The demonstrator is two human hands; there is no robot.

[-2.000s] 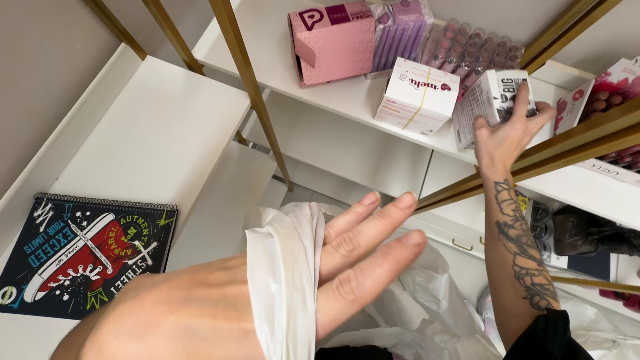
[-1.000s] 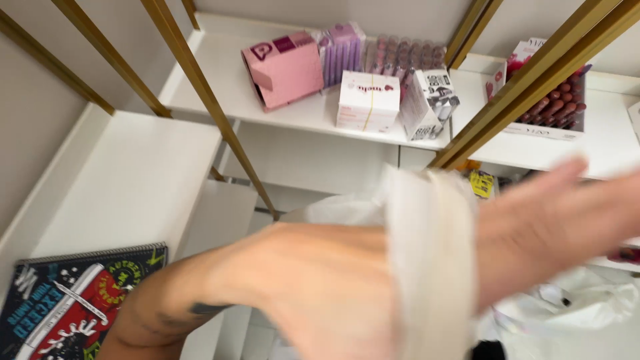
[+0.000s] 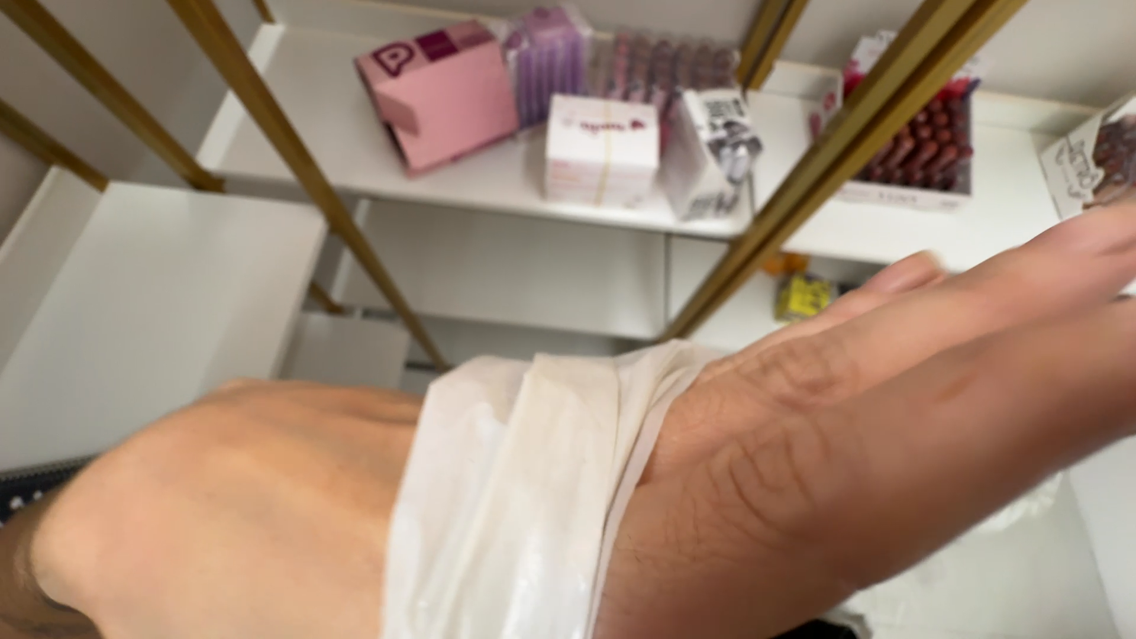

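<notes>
My left hand (image 3: 568, 470) fills the lower part of the view, close to the camera, its fingers stretched to the right. Around it, across the base of the fingers, loops the handle of a white plastic bag (image 3: 524, 497). Beyond, on a white shelf, a pink cardboard box (image 3: 453, 102) leans beside a pack of purple tubes (image 3: 548, 67). In front of clear-packed pinkish tubes (image 3: 666, 62) are a white box with a thin band (image 3: 602, 146) and a tilted white and black box (image 3: 713, 151), with no hand on them. My right hand is out of view.
Gold metal uprights (image 3: 311, 169) cross in front of the shelves. A display box of dark red tubes (image 3: 923, 146) and another white display box (image 3: 1096, 160) stand at the right. A yellow package (image 3: 803, 297) lies lower down, and a white shelf (image 3: 160, 293) extends at the left.
Two seconds ago my right hand was on the white and black box; it has let go and left the view. My left hand has come closer and extends farther right.
</notes>
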